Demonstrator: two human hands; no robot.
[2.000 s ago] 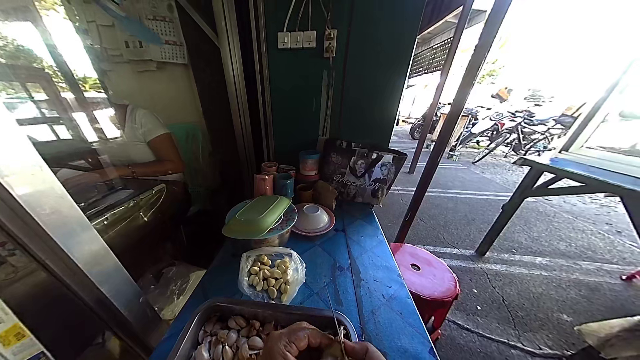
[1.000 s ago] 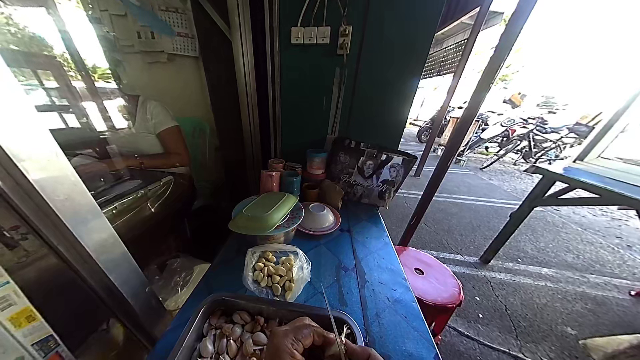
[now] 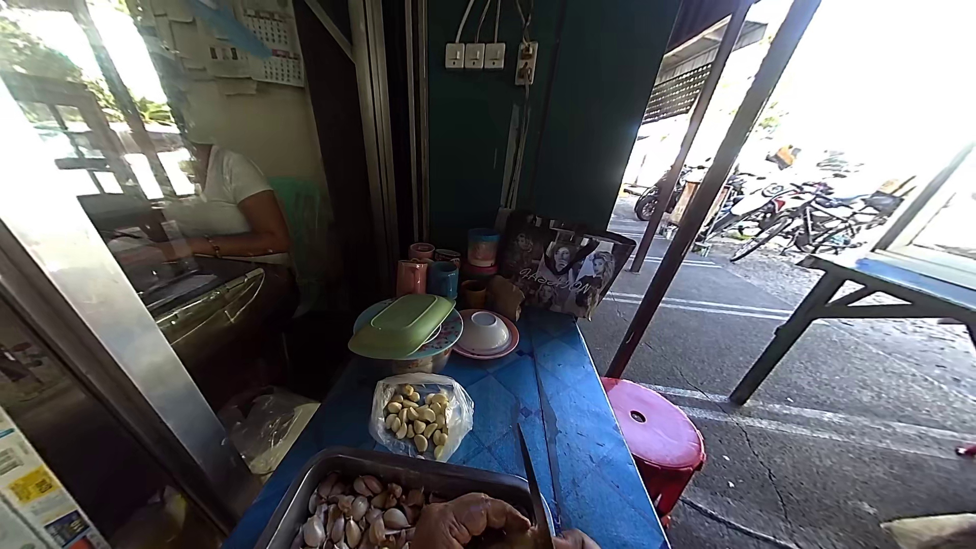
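Observation:
At the bottom edge, my left hand (image 3: 476,522) has its fingers curled over the metal tray (image 3: 427,468), close to a knife blade (image 3: 532,480) that points up and away. What its fingertips hold is hidden. Only part of my right hand (image 3: 576,540) shows, at the lower end of the knife; the handle is mostly out of view. Unpeeled garlic cloves (image 3: 354,518) fill the tray's left part. Just beyond the tray, peeled garlic cloves (image 3: 418,415) lie in a clear plastic bag (image 3: 459,415) on the blue table.
Farther back on the table (image 3: 568,396) are a green lidded container (image 3: 404,324) on a plate, an upturned white bowl (image 3: 484,330), several cups (image 3: 412,277) and a printed bag (image 3: 564,267). A pink stool (image 3: 656,423) stands at the right. A person (image 3: 236,198) sits behind glass at left.
The knife blade stays beside my left hand, with slight shifts of both. The table things have not moved.

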